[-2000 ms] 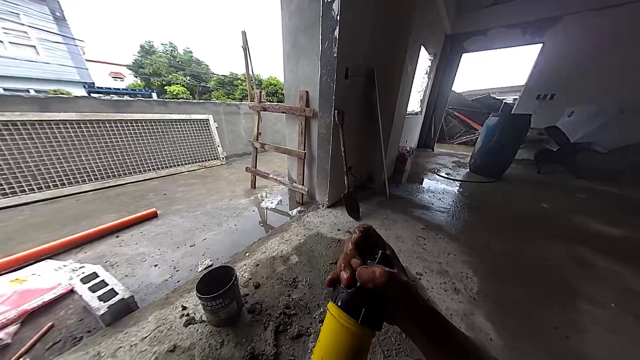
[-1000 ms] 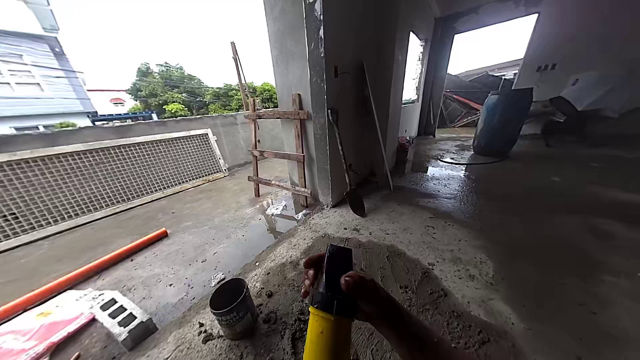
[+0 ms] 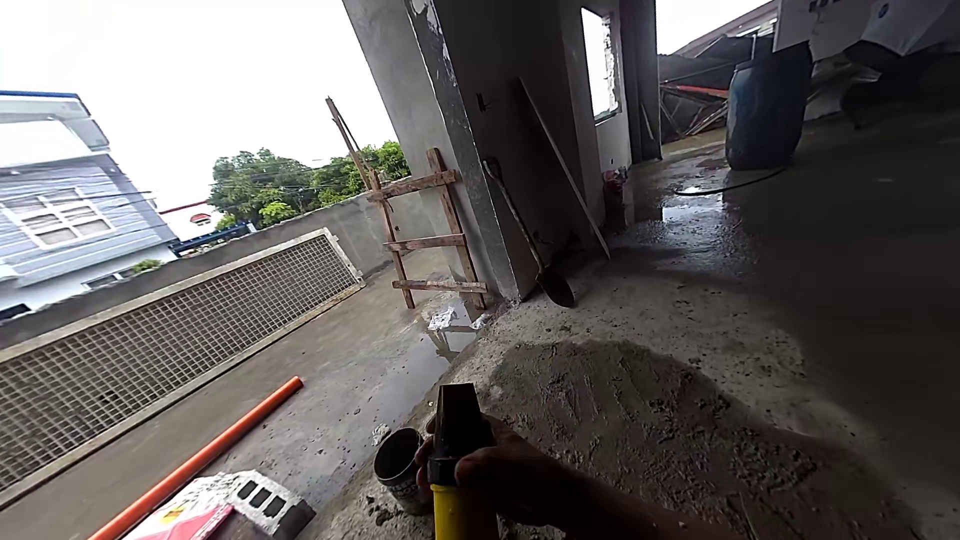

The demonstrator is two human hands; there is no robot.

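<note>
My right hand (image 3: 499,469) reaches in from the lower right, its fingers and thumb around the black top part (image 3: 456,420) of a yellow cylinder (image 3: 457,510). The black end points up, and the yellow body runs off the bottom edge. Just left of the fingers a small dark bucket (image 3: 396,457) stands on the mortar-strewn floor. Behind and to the right of the hand spreads a low patch of wet mortar (image 3: 600,397). My left hand is out of view.
A shovel (image 3: 525,217) and a thin straight bar (image 3: 562,165) lean by the concrete column (image 3: 480,187), beside a wooden ladder-like frame (image 3: 427,242). An orange pipe (image 3: 202,454) and a hollow concrete block (image 3: 270,502) lie left. Farther back stands a blue drum (image 3: 765,112).
Two seconds ago my right fingers covered much of the black top; now it stands out above them. The view has tilted.
</note>
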